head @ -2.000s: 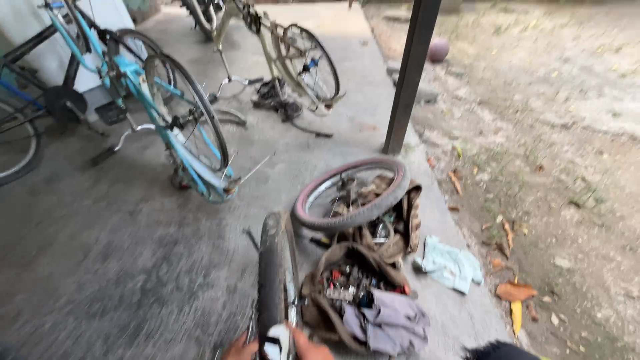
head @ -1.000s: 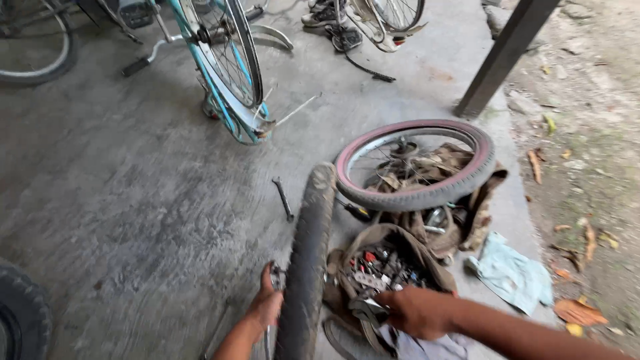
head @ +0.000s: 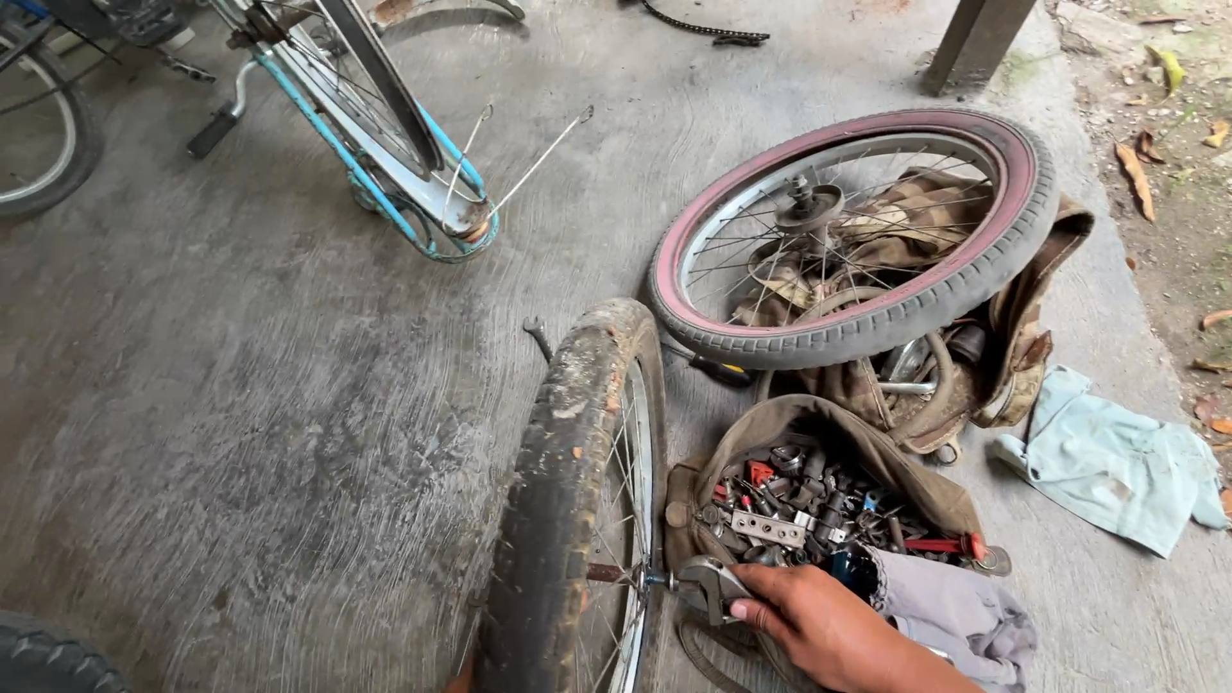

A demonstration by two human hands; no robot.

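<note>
A bicycle wheel with a worn black tire (head: 549, 481) stands upright at the lower middle. My right hand (head: 818, 616) is shut on an adjustable wrench (head: 710, 585), whose jaws are at the end of the wheel's axle (head: 657, 578). Of my left hand (head: 460, 679) only a sliver of skin shows at the bottom edge, left of the tire; its fingers are hidden. Just right of the wheel, an open brown cloth bag (head: 818, 414) holds many small metal parts (head: 804, 510).
A wheel with a pink rim (head: 674, 250) lies tilted over a brown bag (head: 1020, 356). Beside them are a light blue cloth (head: 1116, 462), a grey cloth (head: 962, 597) and a screwdriver (head: 722, 372). A wrench (head: 537, 337) lies behind the tire. A blue bicycle frame (head: 327, 140) and a post (head: 977, 48) stand farther back.
My right hand has moved from over the bag of parts to the wheel's axle, with the wrench in it. My left hand has mostly gone out of sight behind the tire. The view has shifted closer.
</note>
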